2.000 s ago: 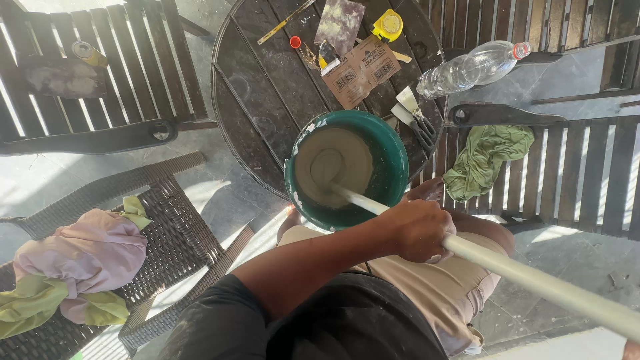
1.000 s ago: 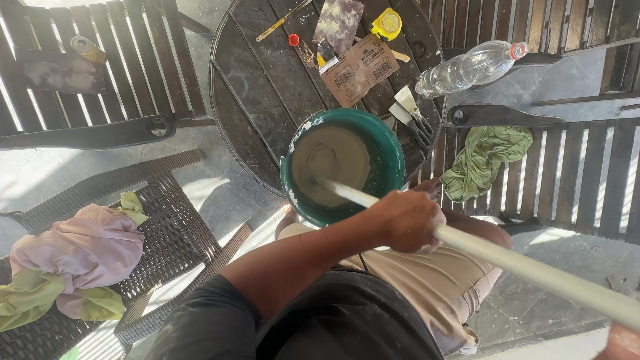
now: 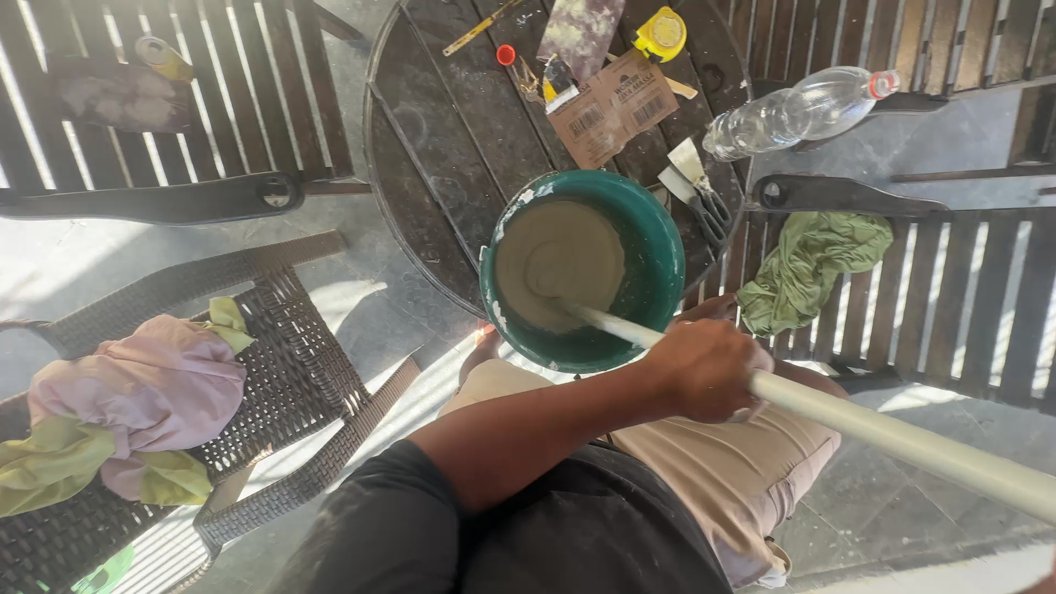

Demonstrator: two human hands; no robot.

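Note:
My left hand [image 3: 714, 371] is closed around a long pale pole [image 3: 891, 437], which slants from the right edge down into a green plastic bucket [image 3: 656, 239]. The pole's lower end is sunk in a smooth grey-brown paste [image 3: 569, 256], with curved swirl marks around it. The bucket's rim and inner wall carry whitish smears. It stands at the near edge of a round dark slatted table, close in front of my knees. Only a sliver of my right hand [image 3: 1046, 571] shows at the lower right edge; its fingers and whatever it touches are hidden.
On the table [image 3: 429, 165] lie putty knives [image 3: 697, 186], a flattened cardboard package [image 3: 610, 107], a yellow tape measure [image 3: 660, 35] and a red cap [image 3: 506, 55]. A clear plastic bottle [image 3: 804, 115] overhangs its right side. Chairs surround it, holding a green cloth [image 3: 813, 268] and pink cloth [image 3: 157, 379].
Since a second ago, my left hand and the pole's lower end have shifted slightly right, and the swirl in the paste has changed. My right hand has mostly slipped out of view at the lower right.

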